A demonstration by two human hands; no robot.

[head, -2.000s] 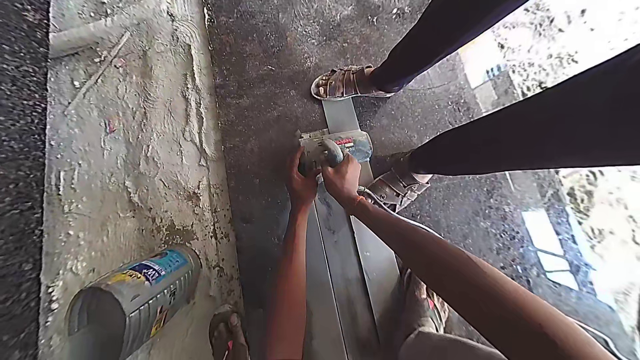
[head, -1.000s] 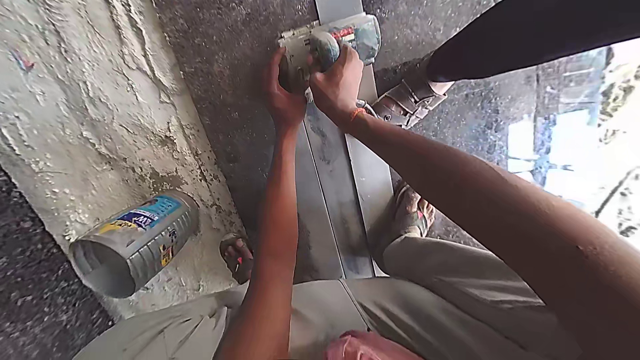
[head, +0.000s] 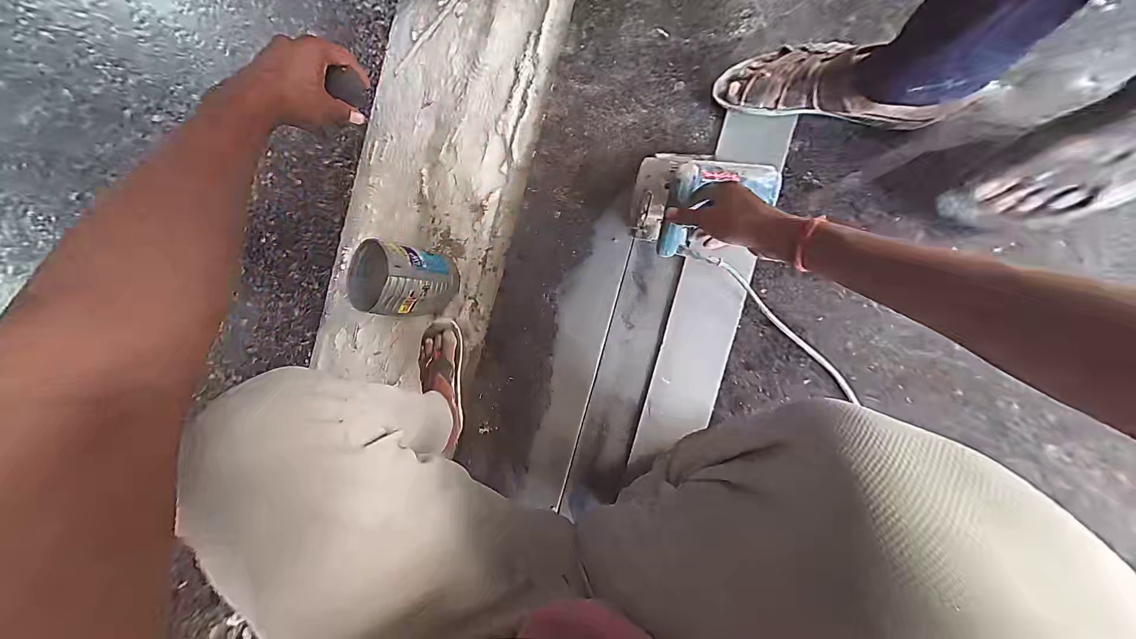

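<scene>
My right hand, with a reddish band at its wrist, is on the handle of a teal handheld power cutter. The cutter's metal base plate lies flat across a long grey slab on the ground, with a narrow straight line running down the slab toward me. A pale cable curves from the tool to the right. At upper left, my left hand is away from the cutter, over the edge of the rough pale ledge. Its fingers are curled around a dark grey patch; I cannot tell whether that is an object.
A cut-open plastic container with a printed label lies on its side on the pale, rough ledge. Another person's sandalled foot rests at the slab's far end, the other foot to its right. My sandalled foot is near the container.
My left hand has left the cutter and moved far to the left, beyond the ledge. My right hand is still on the tool. The view has shifted left.
</scene>
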